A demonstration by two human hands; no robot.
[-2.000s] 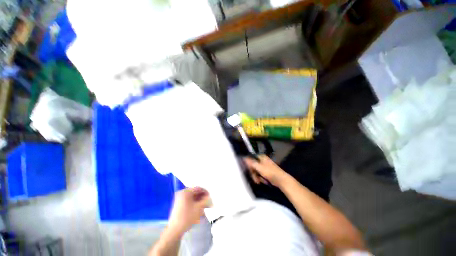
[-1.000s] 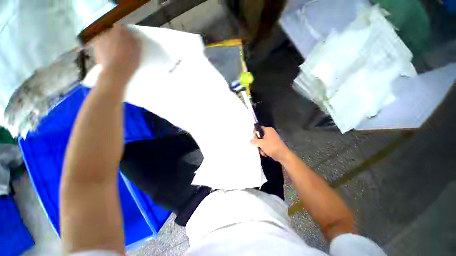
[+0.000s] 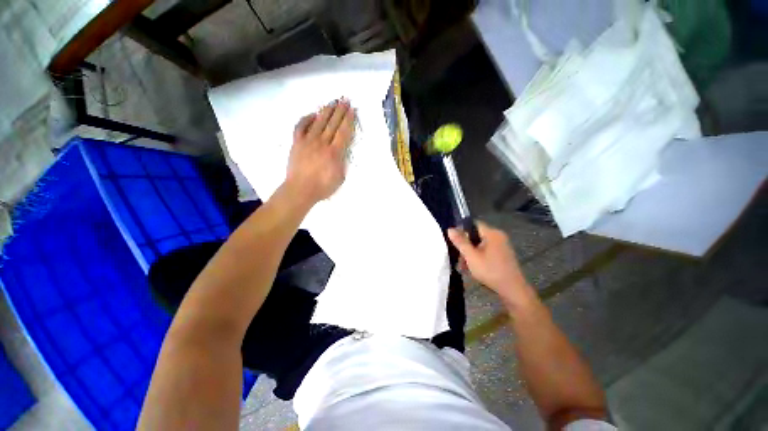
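A white fabric panel [image 3: 379, 227] lies over the padded block and runs down across my lap to my waist. Only the block's yellow right edge [image 3: 403, 147] shows beside the panel. My left hand [image 3: 322, 156] rests flat on the upper part of the panel, fingers slightly apart, palm down. My right hand [image 3: 491, 259] grips the black handle of the mallet, to the right of the panel. The mallet's yellow-green head [image 3: 446, 138] is off the panel, just right of the block, with its metal shank [image 3: 456, 187] pointing away from me.
A large blue plastic crate [image 3: 152, 202] stands beside my left leg. At the right, an open carton [image 3: 707, 189] holds a pile of white panels [image 3: 602, 126]. A brown table edge [image 3: 97, 32] and table legs are at the upper left.
My left hand has moved right and down from the panel's raised far corner and now lies on it. The panel's far end now covers most of the block. The mallet has shifted slightly right.
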